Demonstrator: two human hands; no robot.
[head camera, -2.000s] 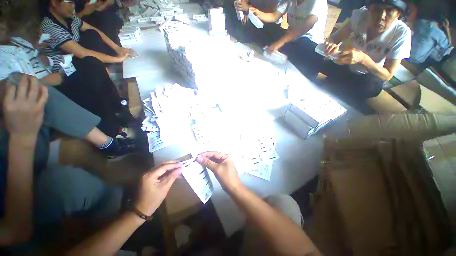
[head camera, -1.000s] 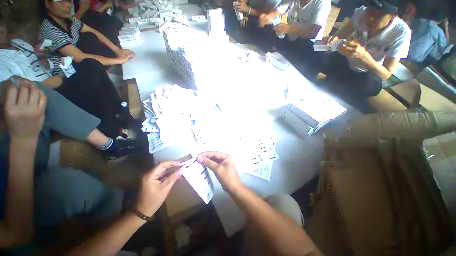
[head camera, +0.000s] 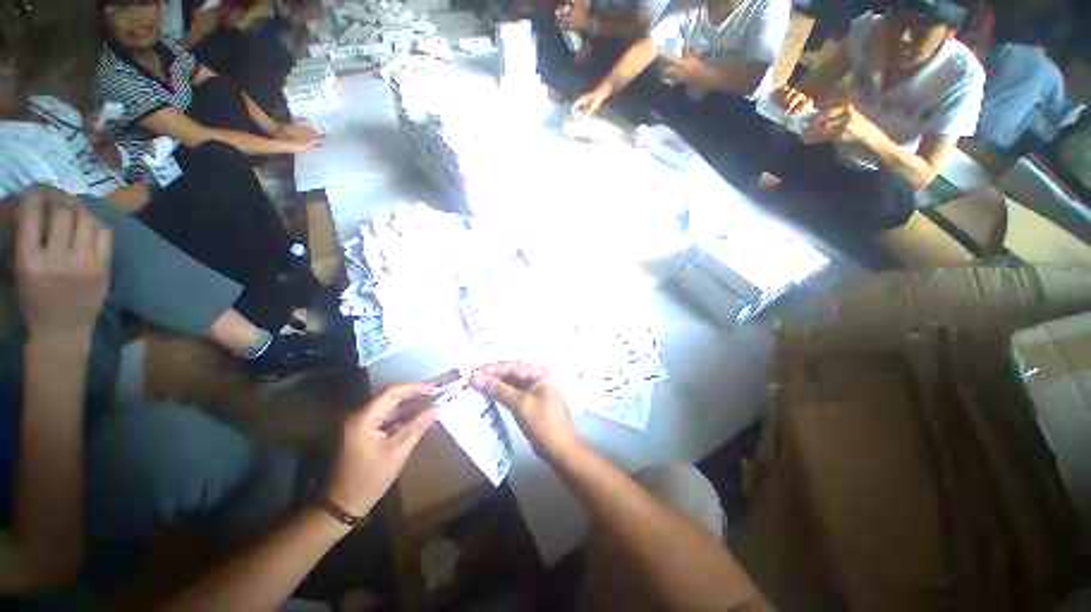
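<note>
A white printed slip hangs down between my hands over the table's near edge, with a column of short dark marks on it. My left hand pinches its top left edge between thumb and fingertips. My right hand pinches its top right edge. The narrow strip along the top is between the fingertips and too small to make out. A messy pile of slips lies beyond my left hand. Spread slips lie beyond my right hand, partly washed out by glare.
A printed block or stack stands at the right of the pale table. A tall stack stands farther up. Cardboard fills the lower right. Several seated people line both sides; a person's hand is close on the left.
My hands and the slip have hardly moved. Across the table, a person's hand now reaches down to the tabletop, and the person at right has lowered their head slightly since the first frame.
</note>
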